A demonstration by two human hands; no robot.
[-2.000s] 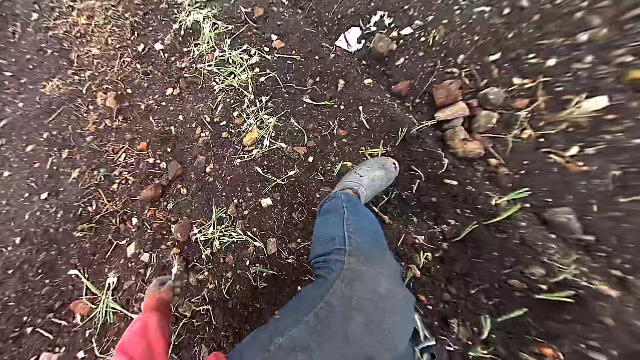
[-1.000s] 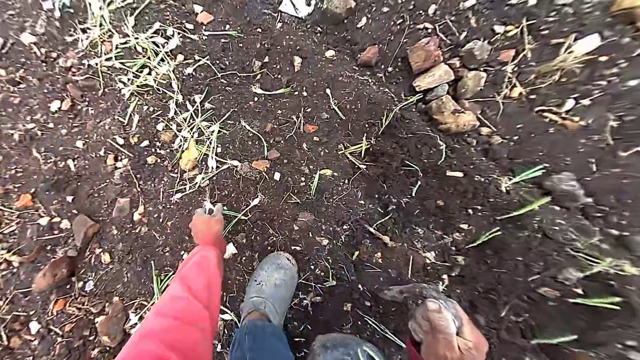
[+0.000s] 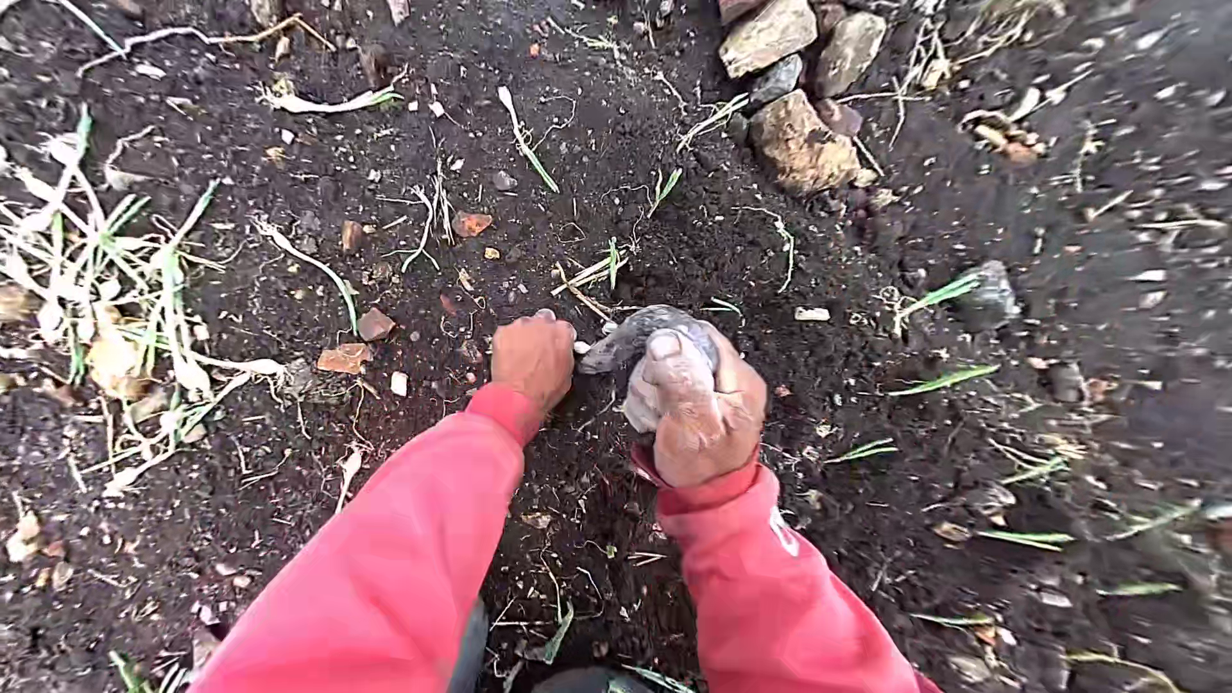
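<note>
My right hand (image 3: pixel 698 404) is closed around a grey, soil-caked object (image 3: pixel 640 337), perhaps a stone or tool, whose narrow end points left at the dark soil. Just left of that end, my left hand (image 3: pixel 532 358) is low at the soil with its fingers curled; whether it holds anything is hidden. Small white bits lie between the hand and the narrow end. A loose pile of bulb seedlings (image 3: pixel 106 279) with pale bulbs and green tops lies at the left. Single seedlings (image 3: pixel 527 140) are scattered ahead of my hands. On the right, green shoots (image 3: pixel 943 380) stick up from the soil.
Several rocks (image 3: pixel 804 140) are heaped at the upper right, and a grey stone (image 3: pixel 989 294) lies farther right. Reddish stone pieces (image 3: pixel 345 359) are left of my left hand. Part of a boot (image 3: pixel 470 650) shows at the bottom edge.
My left hand has moved right, away from the seedling pile, to beside the grey object. My right hand, holding that object since the frame before, has come closer to the left. The view has shifted.
</note>
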